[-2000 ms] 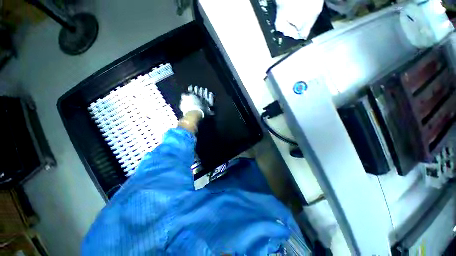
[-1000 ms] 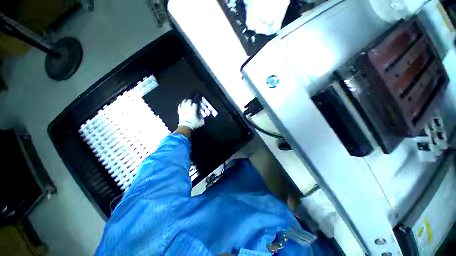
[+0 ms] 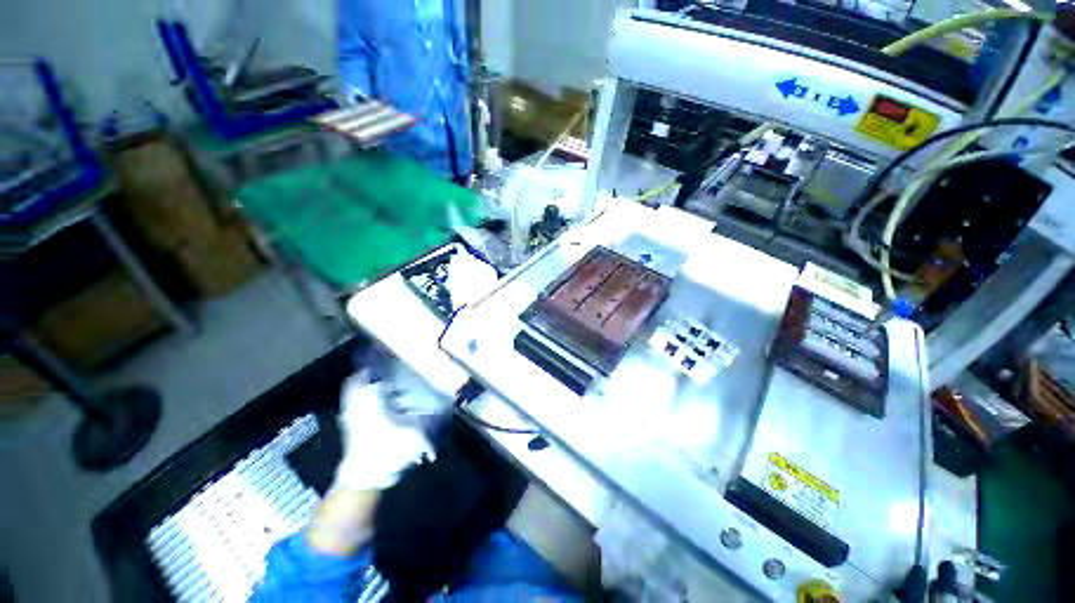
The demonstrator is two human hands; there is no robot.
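Observation:
My left hand (image 3: 383,433), in a white glove, is blurred over the upper right part of the large black tray (image 3: 136,509). Its fingers point up and right. A dark and grey smear shows at the fingertips, but I cannot tell whether it is a held part. White strip parts (image 3: 236,518) lie in dense rows in the tray, partly hidden by my blue sleeve. My right hand is not in view.
The pale machine table right of the tray bears a dark red-brown fixture (image 3: 601,297), small white parts with black squares (image 3: 693,349) and the right-hand fixture (image 3: 835,351). A cable (image 3: 501,426) bends at its left edge. A green-matted bench (image 3: 360,212) stands behind.
The view has swung up and right, showing more of the machine. My left hand has moved from the strips on the tray's dark floor towards the tray's edge beside the machine.

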